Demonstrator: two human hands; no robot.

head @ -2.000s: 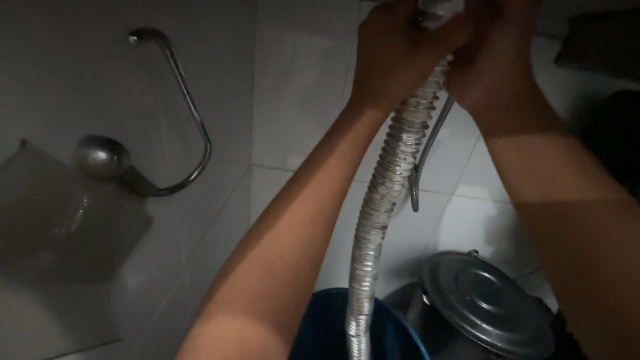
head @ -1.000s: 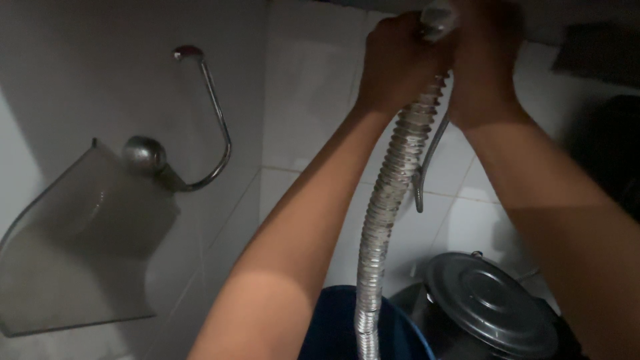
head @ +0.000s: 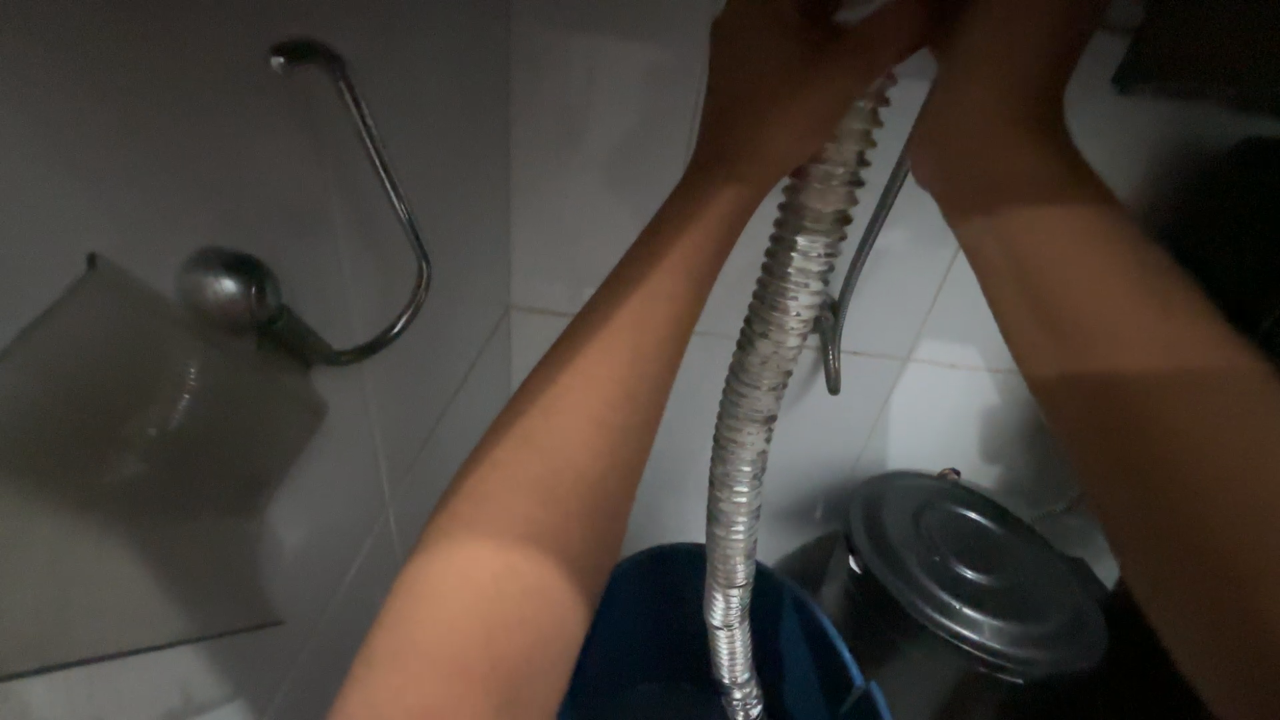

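A corrugated, silvery flexible drain hose point(head: 755, 370) runs down from the top of the view into a blue bucket point(head: 650, 640). Both my hands are raised at its upper end. My left hand point(head: 790, 85) is curled around the top of the hose, though its fingertips are in shadow. Close against it on the right is my right hand point(head: 1000, 80), whose fingers are cut off by the top edge, so what it grips cannot be told. Behind the hose a thin metal rod with a hooked end point(head: 850, 290) hangs against the white tiles.
On the left wall a curved chrome pipe point(head: 400, 210) ends in a rounded metal fitting point(head: 230, 290), beside a greyish translucent panel point(head: 130, 450). A dark lidded pot point(head: 975, 570) stands right of the bucket. Dark objects line the right edge.
Both hands stay at the upper end of the hose, with only small shifts. The hose still hangs into the bucket. The view has shifted slightly.
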